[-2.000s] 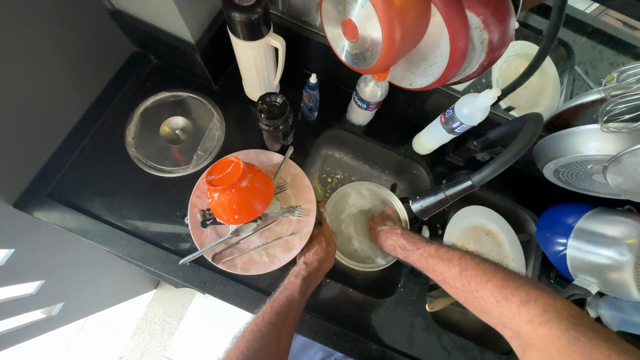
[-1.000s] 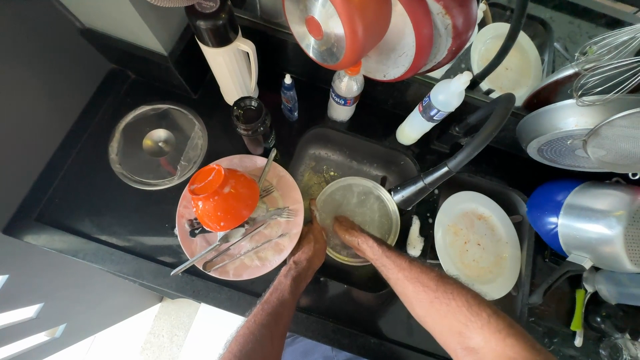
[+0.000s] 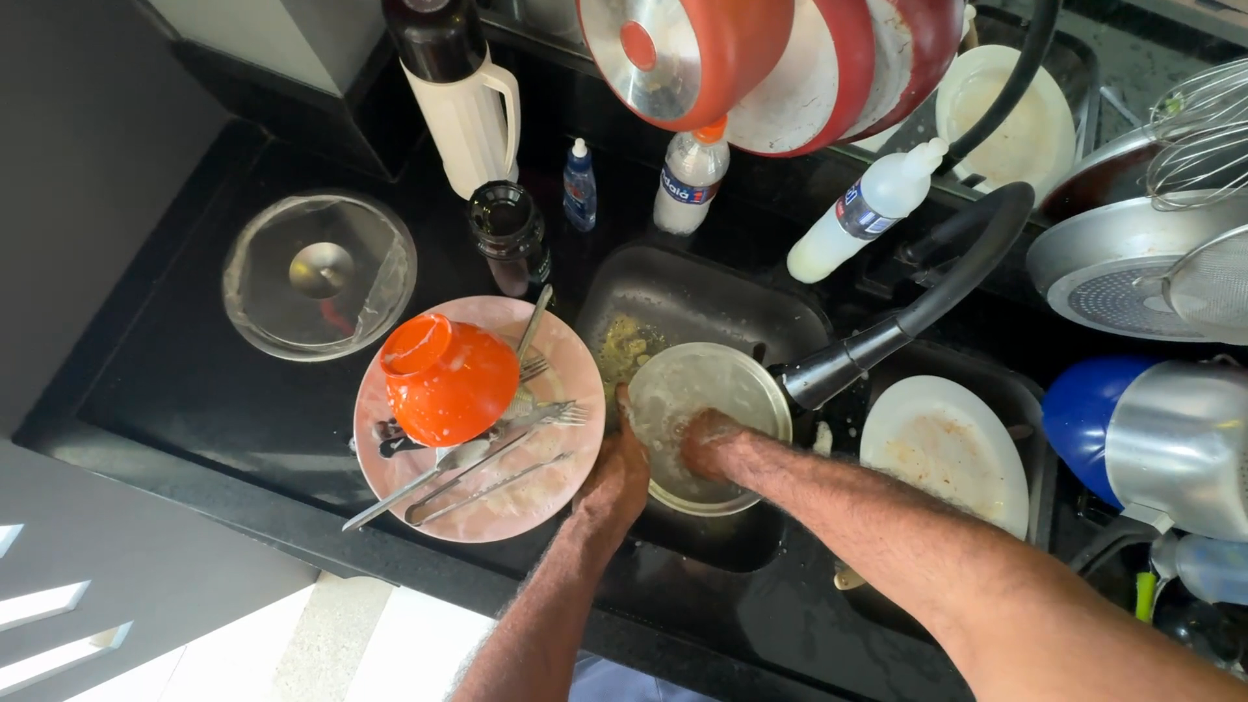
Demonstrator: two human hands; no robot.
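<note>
A round metal pot [image 3: 726, 502] with cloudy water sits over the left basin of the black sink [image 3: 702, 283]. My left hand [image 3: 616, 468] grips its left rim. Inside the pot is my right hand [image 3: 710, 444], its fingers under the water, so what they touch is hidden. Left of the pot lies a pink plate [image 3: 526, 502] bearing an upturned orange bowl [image 3: 453, 380], forks, a knife and other cutlery. The black faucet head [image 3: 829, 375] points at the pot's right edge. A stained white oval plate [image 3: 941, 448] rests in the right basin.
A glass lid [image 3: 320, 276], a thermos [image 3: 453, 107], a dark jar [image 3: 509, 239] and a small blue bottle [image 3: 579, 190] stand on the left and back counter. Two plastic bottles [image 3: 690, 185] [image 3: 863, 214] are behind the sink. Red pans hang above; a blue-and-silver pot [image 3: 1160, 439] is at right.
My right hand has shifted about inside the pot, while my left hand has stayed at its left rim. The pot remains over the left basin.
</note>
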